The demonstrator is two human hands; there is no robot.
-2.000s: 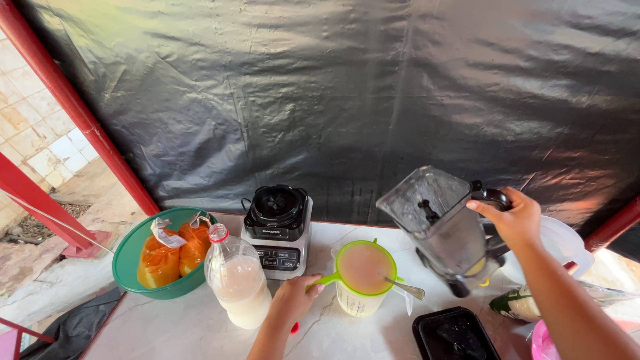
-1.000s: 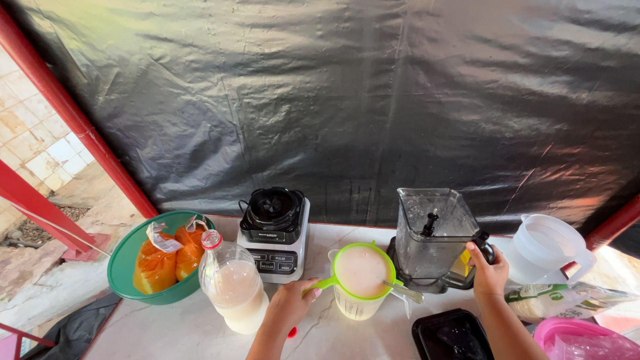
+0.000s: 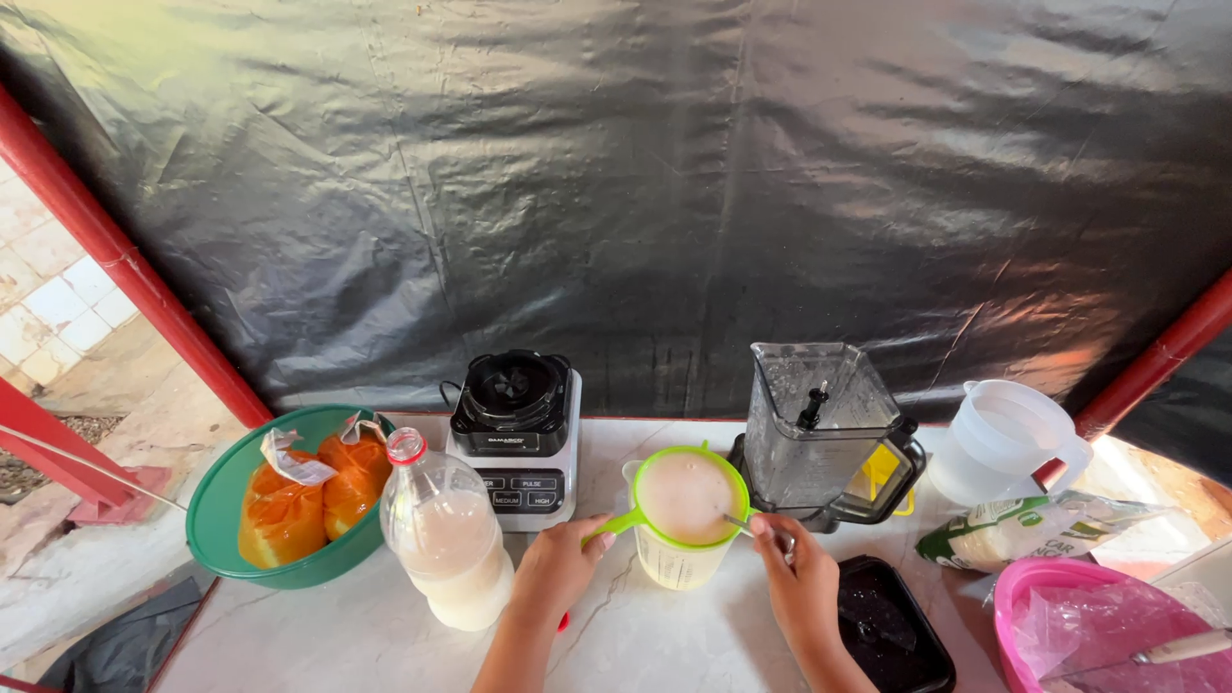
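My left hand [image 3: 561,568] grips the handle of a green-rimmed strainer [image 3: 624,523], which rests on a clear measuring jug [image 3: 679,566]. Pale pinkish liquid fills the strainer. My right hand [image 3: 797,568] holds the handle of a metal spoon [image 3: 739,523], its bowl end hidden in the liquid. Left of my left hand stands a plastic bottle [image 3: 448,549] partly full of whitish liquid. An empty-looking blender jar [image 3: 818,433] stands behind my right hand. The blender base [image 3: 520,443] is behind the bottle and jug, to the left.
A green basin [image 3: 217,525] at the left holds bags of orange contents. To the right are a translucent pitcher [image 3: 1006,443], a green-and-white package [image 3: 1020,529], a black lid or tray [image 3: 890,626] and a pink basin [image 3: 1011,616] with plastic and a knife. Black sheeting [image 3: 616,192] hangs behind the table.
The blender jar, tilted in my right hand two seconds ago, stands upright on the table. My right hand has let go of its handle, moved left and taken the spoon.
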